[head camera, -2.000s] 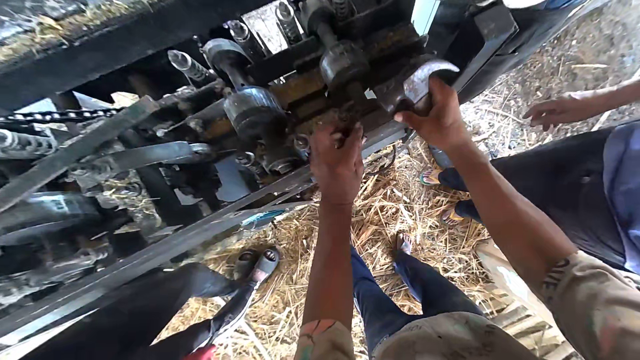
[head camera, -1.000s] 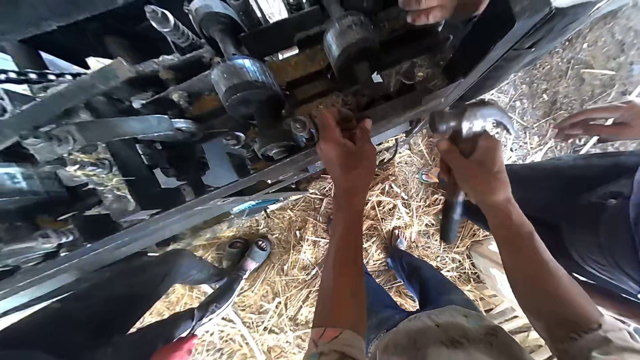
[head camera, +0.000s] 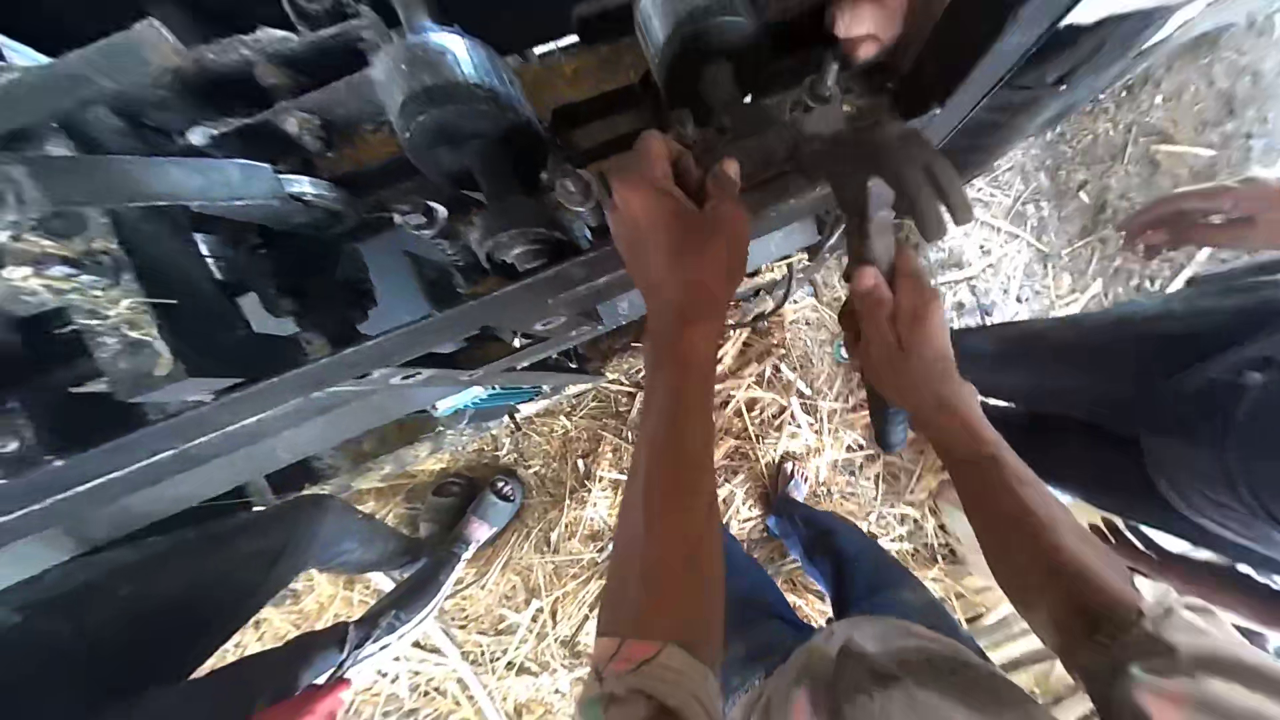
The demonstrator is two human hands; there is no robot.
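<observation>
My right hand (head camera: pixel 905 340) is closed around the dark handle of a claw hammer (head camera: pixel 870 170). The hammer's head is at the machine's metal frame, to the right of my left hand. My left hand (head camera: pixel 680 220) has its fingers curled at the frame, below a dark metal cylinder (head camera: pixel 705 45); whether it grips a small part there is hidden. Left of that hand a second, shiny metal cylinder (head camera: pixel 460 95) and a bolt end (head camera: pixel 575 188) show on the machine.
A long steel rail (head camera: pixel 330 370) crosses the machine's near side. Another person's hand (head camera: pixel 870 25) reaches in at the top, and a further hand (head camera: pixel 1205 215) hangs at the right. Someone's sandalled foot (head camera: pixel 495 505) stands on straw (head camera: pixel 560 540) at the left. Dark-clothed legs are at the right.
My right hand swings the hammer from above the frame out to the right, then back toward the frame. A co-worker's hand appears at the top. The view has shifted closer to the machine.
</observation>
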